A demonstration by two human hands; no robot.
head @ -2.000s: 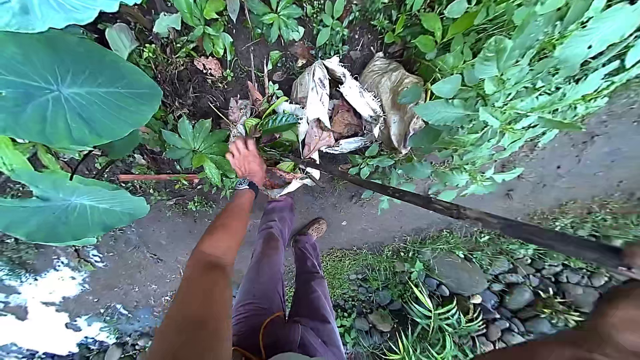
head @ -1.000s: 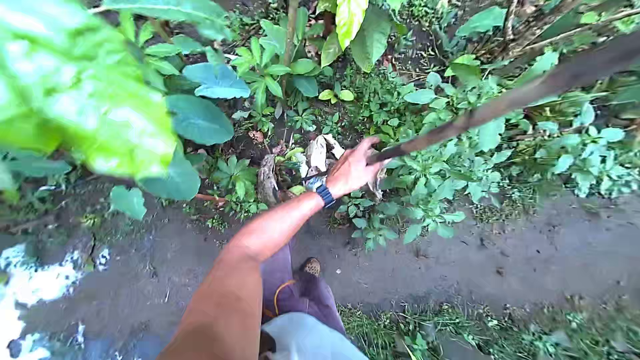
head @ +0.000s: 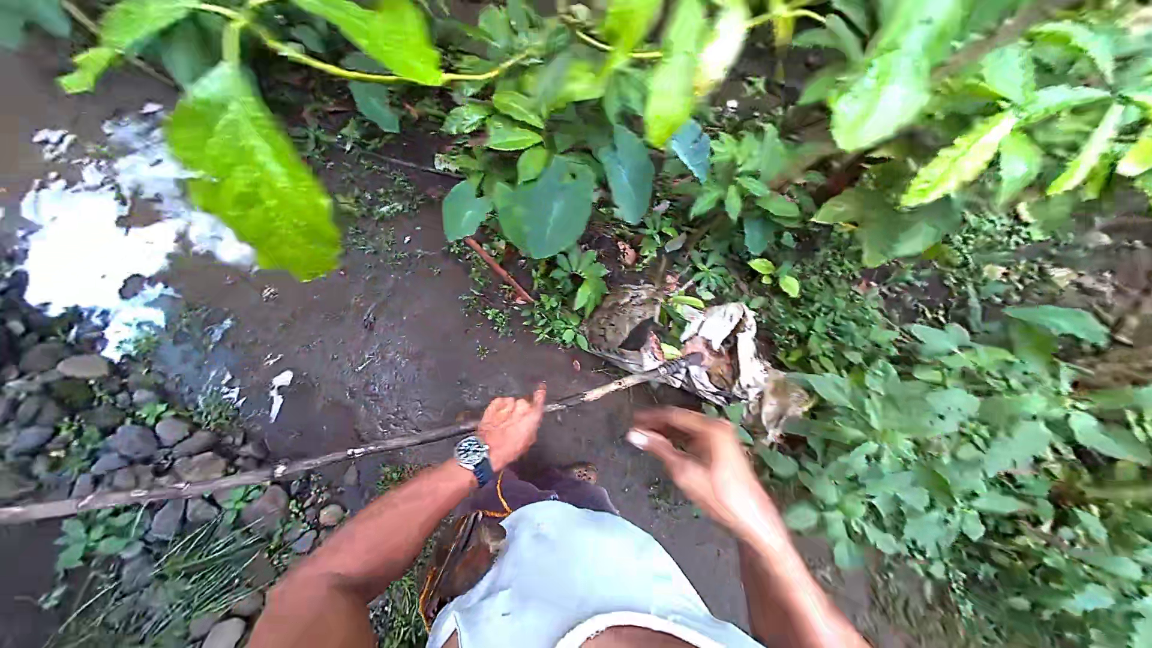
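A long wooden pole [head: 360,448] runs from the left edge up to a torn, dirty white sack [head: 738,337] at the plants' edge; its tip lies at the sack. My left hand [head: 511,425], with a watch at the wrist, is closed around the pole short of that tip. My right hand [head: 697,454] is just below the sack, fingers partly bent and apart, holding nothing. Brown matter and a greyish piece [head: 625,317] lie in and beside the sack's folds.
Wet dark soil [head: 405,333] forms a path with a bright puddle [head: 99,234] at left. Rounded stones [head: 135,441] line the lower left. Leafy branches [head: 252,180] hang close across the top, and dense plants [head: 972,432] cover the right. A reddish stick [head: 498,270] lies above the path.
The pole reached toward the right side before and now extends to the left. My left hand, open near the sack two seconds ago, is now on the pole. My right hand is off it. The view has turned.
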